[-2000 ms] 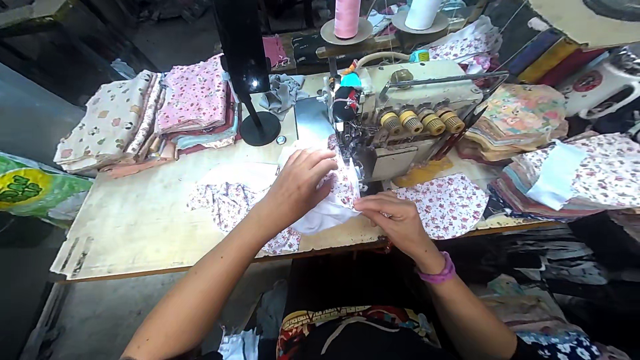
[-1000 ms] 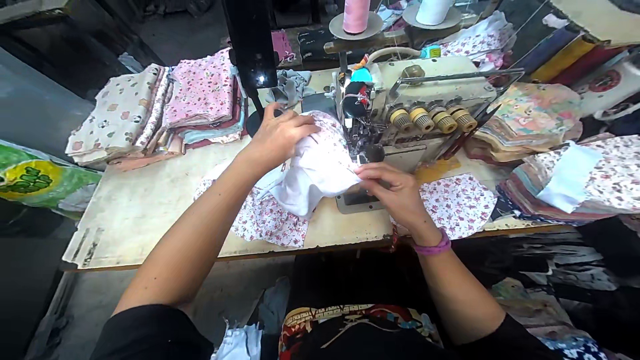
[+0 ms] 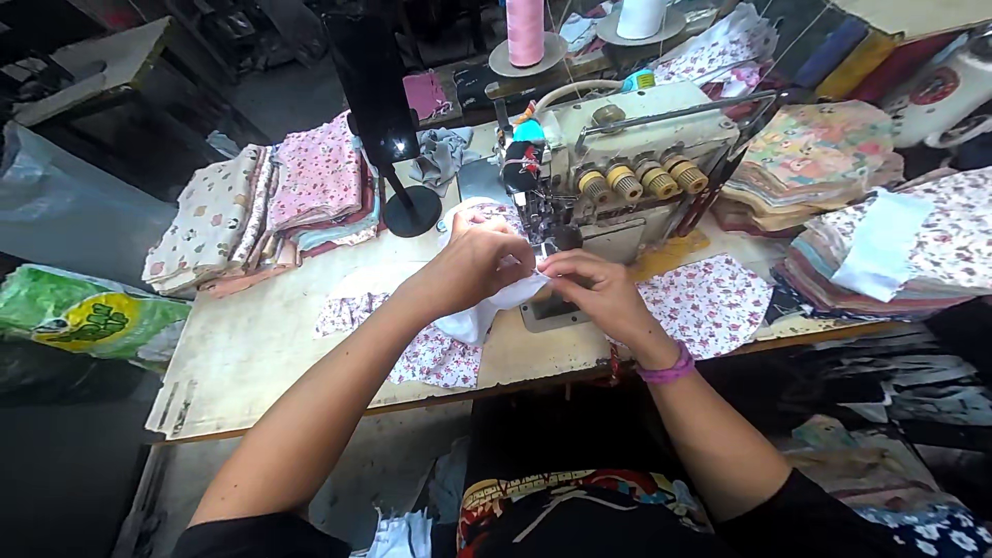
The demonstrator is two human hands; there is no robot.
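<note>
Just in front of the needle area of an overlock sewing machine [image 3: 651,132], my left hand [image 3: 484,260] pinches a white and floral fabric piece [image 3: 469,322]. Its fingertips nearly meet those of my right hand [image 3: 593,291], which grips the edge of the same fabric beside the presser foot. The fingers partly hide the fabric's edge. Below and left of it lies a ruffled floral cloth [image 3: 442,360] on the table. A flat floral fabric piece [image 3: 709,306] lies right of my right hand.
Folded fabric stacks [image 3: 205,217] stand at the left, beside a black stand with a round base [image 3: 412,211]. More stacks [image 3: 821,155] fill the right side. Behind the machine are a pink thread cone [image 3: 525,35] and a white one [image 3: 641,19]. The wooden table's front edge [image 3: 302,422] runs near my body.
My left hand has come down and right, from the fabric's upper left to close beside my right hand. The fabric is now bunched lower, under my left hand.
</note>
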